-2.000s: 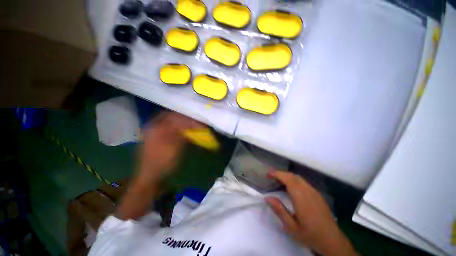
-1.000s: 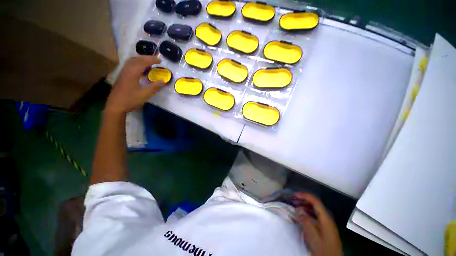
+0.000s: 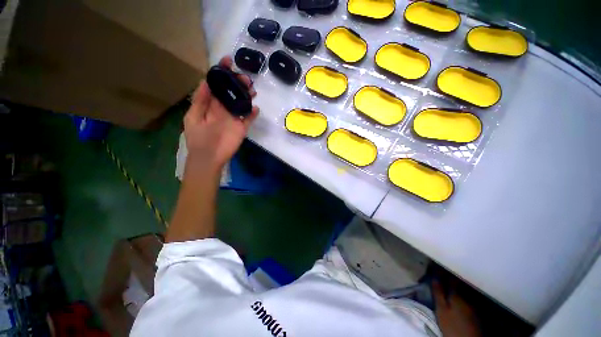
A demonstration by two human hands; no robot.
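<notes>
My left hand point(image 3: 221, 128) is palm up past the bench's near edge and holds a glossy black shell point(image 3: 229, 91), with no yellow showing on it. My right hand point(image 3: 455, 309) is dim at the lower right, low beside my shirt; its fingers are partly hidden and I cannot tell if it holds anything. A clear blister tray point(image 3: 402, 146) lies on the white bench. It holds several fitted cases with yellow centres point(image 3: 379, 106) and, at its left, several black shells point(image 3: 285, 66).
A large brown carton point(image 3: 112, 59) stands at the left end of the bench. The white bench surface point(image 3: 520, 191) extends to the right of the tray. White sheets point(image 3: 580, 303) show at the right edge. A small open carton point(image 3: 135, 270) is on the green floor.
My left hand has left the tray's near-left corner and now holds a black shell; the fitted case it touched there is gone from that spot. The view has shifted left.
</notes>
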